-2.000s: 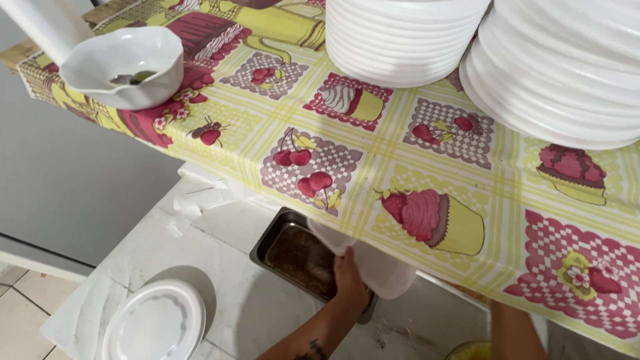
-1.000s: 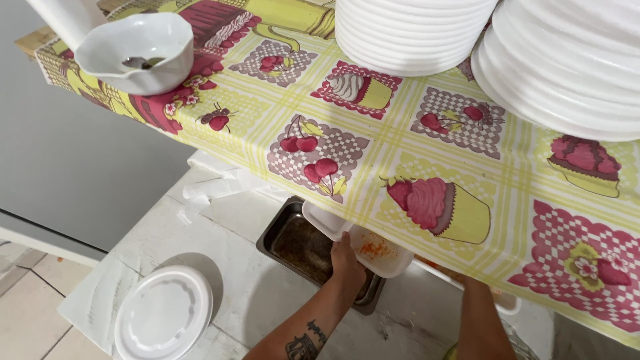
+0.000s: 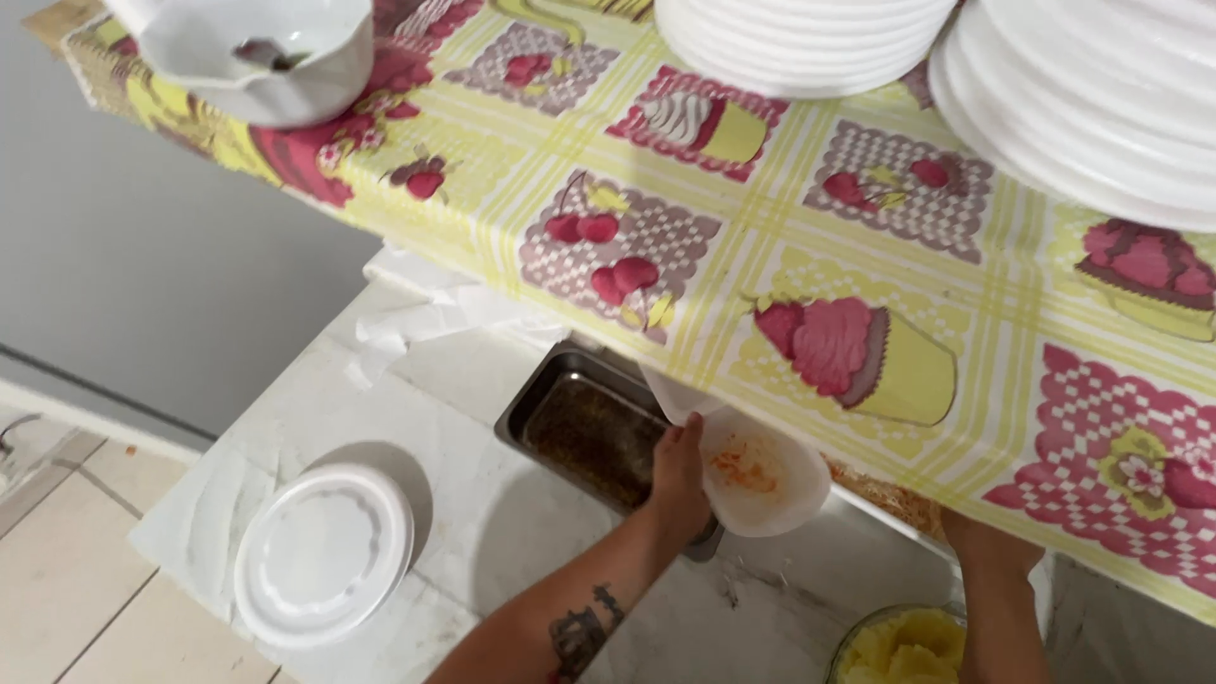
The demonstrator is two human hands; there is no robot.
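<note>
My left hand (image 3: 680, 475) grips the edge of a white foam clamshell container (image 3: 796, 480), its raised lid partly under the shelf edge. Reddish-orange shredded food (image 3: 746, 468) lies in the container, which is tilted over the right end of a dark metal pan (image 3: 589, 437). To the right, a white tray (image 3: 893, 518) of brownish shredded food reaches under the cloth-covered shelf. My right hand (image 3: 988, 541) is at this tray, its fingers hidden by the shelf cloth, so what it holds cannot be told. Below it stands a glass bowl of yellow food (image 3: 898, 646).
A shelf with a cupcake-print tablecloth (image 3: 475, 199) overhangs the marble counter (image 3: 408, 427). On it stand stacks of white foam containers (image 3: 798, 38) and a white bowl (image 3: 313, 85) with a spoon. White round lids or plates (image 3: 325, 556) lie on the counter at left, near crumpled clear plastic (image 3: 427, 323).
Reddish shredded food shows in the container, where none was visible two seconds ago. The container has tilted more into sight. My left hand has kept its grip on it. The view has moved closer.
</note>
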